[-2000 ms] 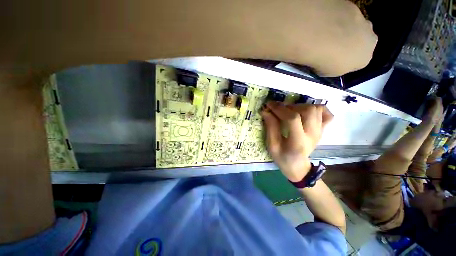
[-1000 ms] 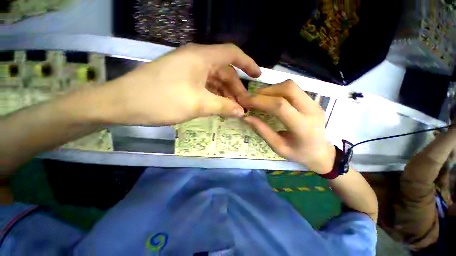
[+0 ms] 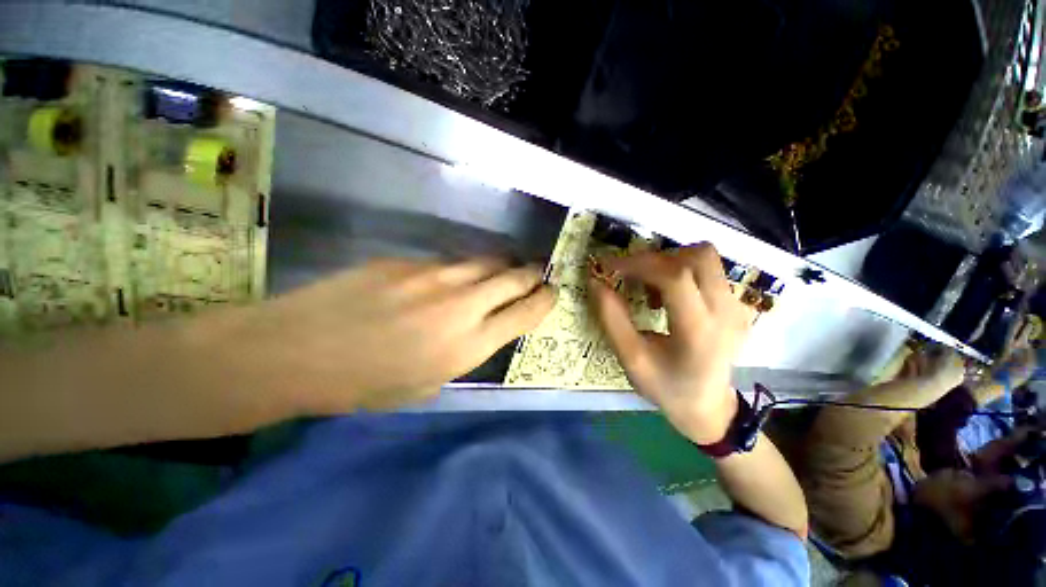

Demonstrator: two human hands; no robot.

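A cream printed circuit board panel (image 3: 548,344) lies in the track in front of me. Black components (image 3: 614,234) stand along its far edge. My right hand (image 3: 679,333), with a maroon strap on the wrist, is over the panel. Its thumb and index finger are at a small orange-copper toroidal inductor (image 3: 603,272) on the board's upper left part. Another brownish coil (image 3: 757,299) shows right of the hand. My left hand (image 3: 424,327) is palm down, slightly blurred, its fingertips at the panel's left edge; what is under its fingers is hidden.
Another panel with yellow box capacitors (image 3: 209,162) lies at left. Beyond the far rail (image 3: 459,138) stand a silver-parts bin (image 3: 338,29) and a large black coil bin (image 3: 906,172). A thin black cord (image 3: 843,404) runs right from my wrist strap. Another person's arm (image 3: 855,459) is at right.
My hands have moved apart. My left hand has gone down and left from my right fingertips to the panel's left edge. My right hand is now lower over the board. The view has shifted and tilted.
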